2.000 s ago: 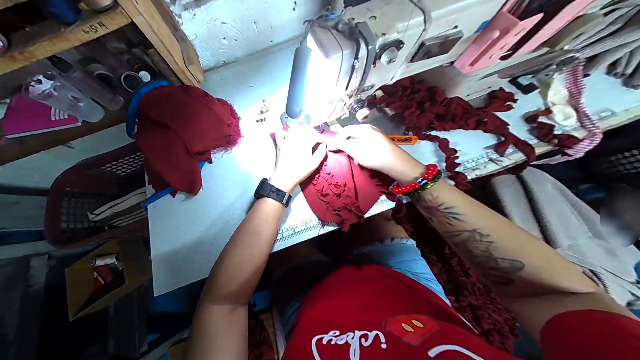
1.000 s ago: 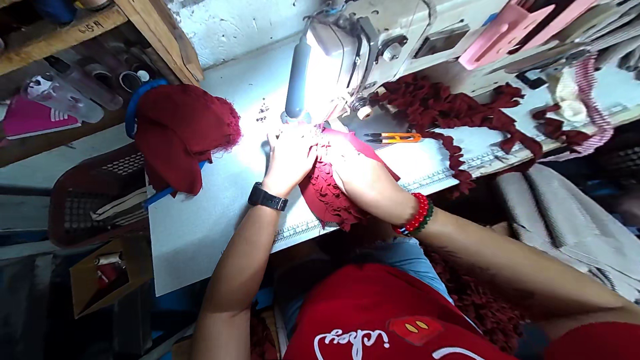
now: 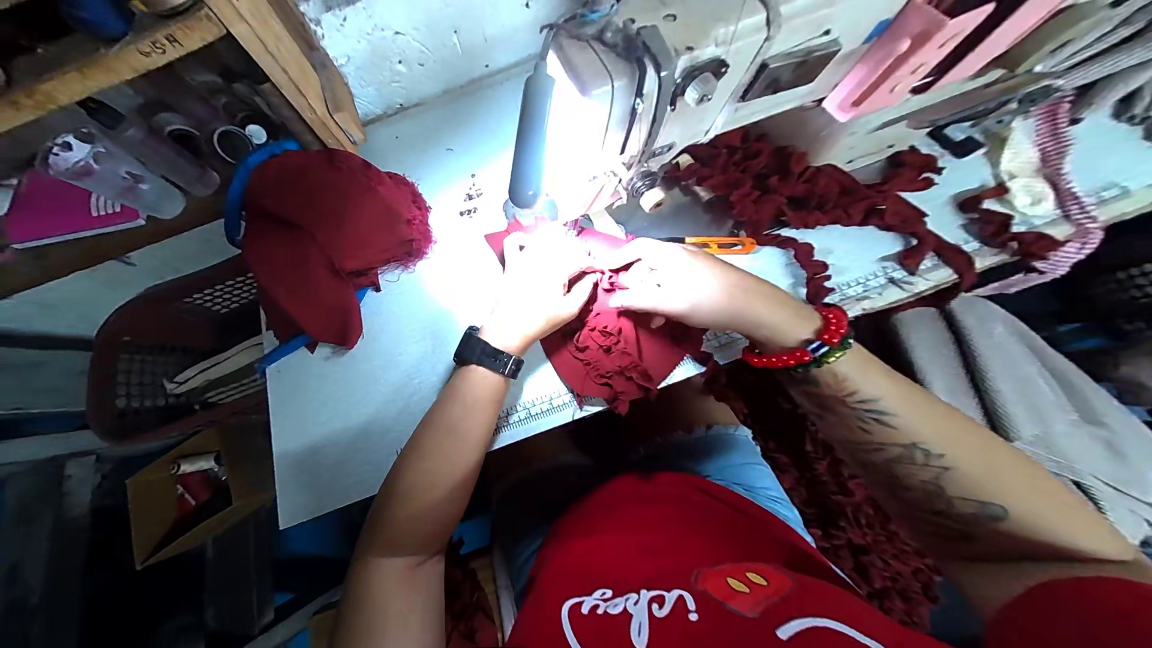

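Dark red fabric with ruffles (image 3: 621, 355) lies on the white sewing table beneath both hands, its lower tip at the front edge. My left hand (image 3: 544, 283), below a black wristwatch, presses on the fabric beside the sewing machine's (image 3: 630, 99) needle area, which glare washes out. My right hand (image 3: 670, 279) pinches the same fabric at the ruffle, fingertips close to the left ones. An orange-handled cutter (image 3: 720, 245) lies partly hidden behind the right hand. A ruffled red strip (image 3: 783, 189) runs over the table beside the machine and past its front edge.
Red fabric (image 3: 315, 234) hangs over a blue hoop-like frame at the table's left edge. A plastic basket (image 3: 117, 360) and an open cardboard box with thread (image 3: 148, 504) stand lower left. Pink holders (image 3: 900, 63) sit on the machine. A striped ribbon (image 3: 1066, 180) lies far right.
My right hand has moved up from lower on the ruffled fabric toward the machine since one second ago, and it now covers part of the orange cutter.
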